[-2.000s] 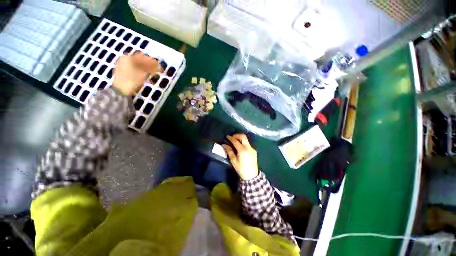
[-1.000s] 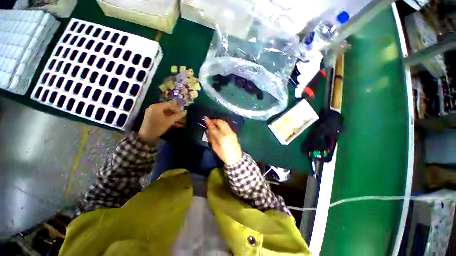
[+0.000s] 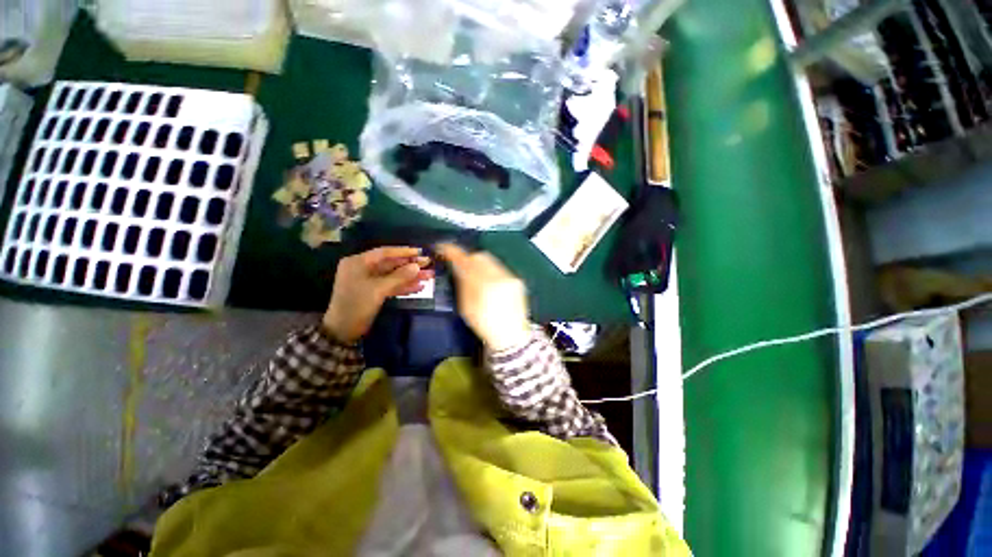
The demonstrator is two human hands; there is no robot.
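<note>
My left hand (image 3: 368, 287) and my right hand (image 3: 488, 296) meet fingertip to fingertip over the black mat. A small dark piece, perhaps a black plastic housing (image 3: 434, 260), shows between the fingertips, partly hidden and blurred. A small white block (image 3: 418, 289) lies just below the fingers. A pile of small tan and grey pieces (image 3: 323, 194) lies beyond my left hand. The white blister tray (image 3: 246, 111) at the left has dark pieces in its oval pockets. The open clear plastic bag (image 3: 530, 207) holds black parts.
A white card or shallow box (image 3: 579, 222) lies right of the bag, with a black pouch (image 3: 648, 242) beside it. A red-and-black tool (image 3: 603, 153) lies behind. The green conveyor (image 3: 751, 294) runs along the right, crossed by a white cable (image 3: 761, 344). Cream boxes (image 3: 196, 38) stand at the back.
My left hand has come from the tray, past the small-piece pile, to meet my right hand over the mat. The camera view has shifted to the right.
</note>
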